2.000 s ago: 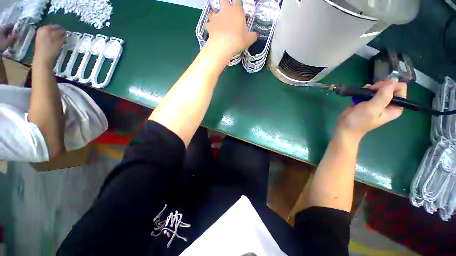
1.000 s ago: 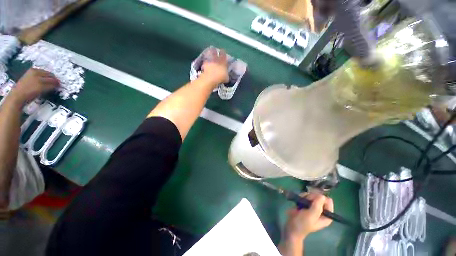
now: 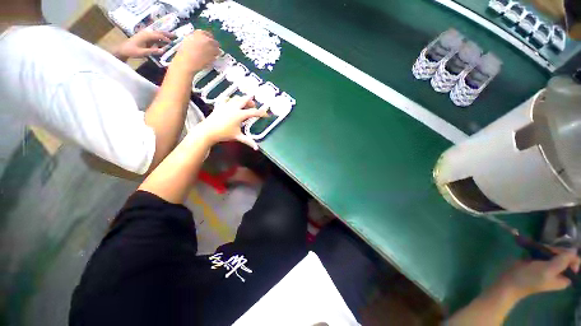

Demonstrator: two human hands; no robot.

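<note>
A row of white loop-shaped units (image 3: 285,105) lies at the bench's near edge on the left. My left hand (image 3: 230,121) is over the near ends of the row's right-hand units, fingers and thumb spread apart, with nothing seen lifted. My right hand (image 3: 541,277), near the right edge, is shut on the black handle of the soldering iron (image 3: 532,245). The iron's thin tip points left, below the fume hood. Its cord is not clearly seen. Three stacked groups of white loops (image 3: 451,67) stand side by side beyond the white strip.
The large off-white fume hood (image 3: 509,159) stands at the right. A neighbouring worker's hands (image 3: 200,51) are at the left end of the row. A pile of small white parts (image 3: 255,38) lies behind it. More white parts (image 3: 525,22) are at the top right.
My left hand has left the stacked groups and moved to the row of loops beside the neighbour. The view has turned left. My right hand still holds the iron.
</note>
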